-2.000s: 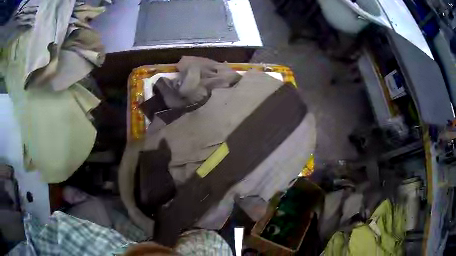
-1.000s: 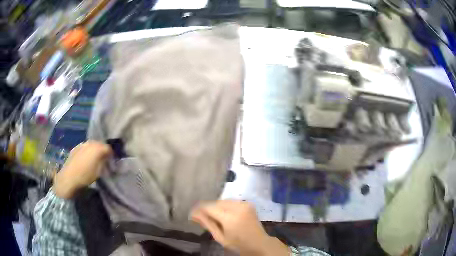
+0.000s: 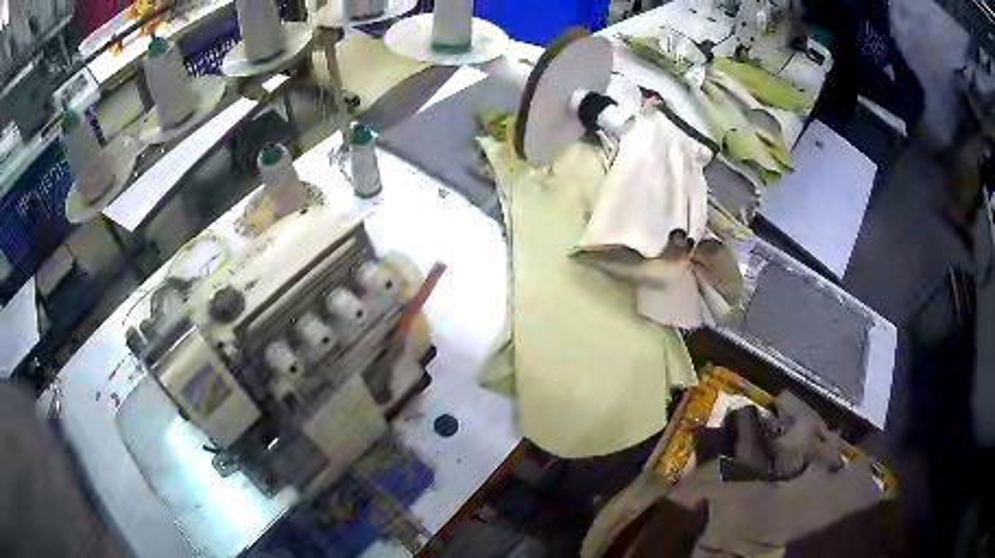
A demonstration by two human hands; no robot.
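Observation:
Neither of my hands is in the picture. The cream overlock machine (image 3: 295, 338) stands on the white table at left, with whitish ribbed tension dials (image 3: 332, 316) in a row. Its lit cloth plate (image 3: 218, 490) is at the lower left. Pale green fabric pieces (image 3: 589, 338) hang over the table's right edge, with a light pinkish-beige piece (image 3: 655, 196) beside and partly over them. Grey-brown garment pieces (image 3: 764, 501) lie in the yellow-orange crate (image 3: 685, 420) at the lower right. A blurred brownish-grey shape, possibly cloth, is at the left rim.
Thread cones (image 3: 366, 160) stand behind the machine, others on round holders at upper left. A large disc-shaped reel (image 3: 562, 98) is at the top centre. A grey panel with a white border (image 3: 813, 327) lies right of the hanging cloth. A blue patch (image 3: 376, 501) is at the front table edge.
The view has swung right from the table and the taupe cloth towards the hanging pieces and the crate. Both hands, seen on the cloth one second ago, are out of the picture.

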